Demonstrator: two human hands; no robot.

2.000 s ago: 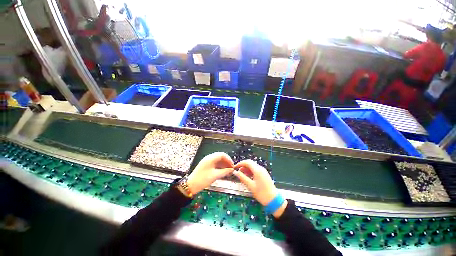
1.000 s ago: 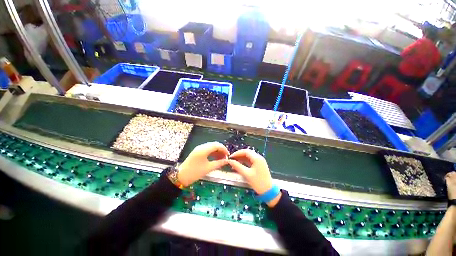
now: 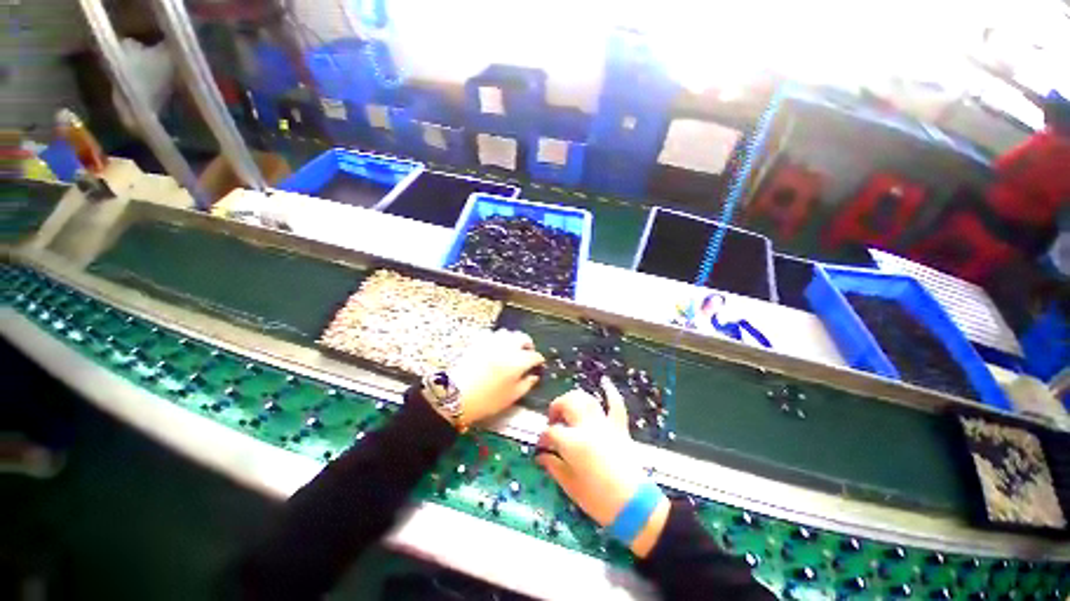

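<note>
My left hand, with a watch on the wrist, is at the right edge of the tray of pale components, its fingers curled beside the pile; whether it holds a part is too small to tell. My right hand, with a blue wrist strap, is over the near edge of the loose pile of small black capacitors. One finger points towards the pile and the others are curled. The row of green circuit boards runs below both hands, dotted with parts.
A blue bin of black parts stands on the white shelf behind. Another blue bin, a black tray and a blue hand tool are further right. A blue coiled cord hangs over the shelf. Another component tray lies far right.
My hands were together with fingertips touching and are now apart, the left by the pale tray, the right lower at the black pile. The view has shifted; another person's hand at the right edge is gone.
</note>
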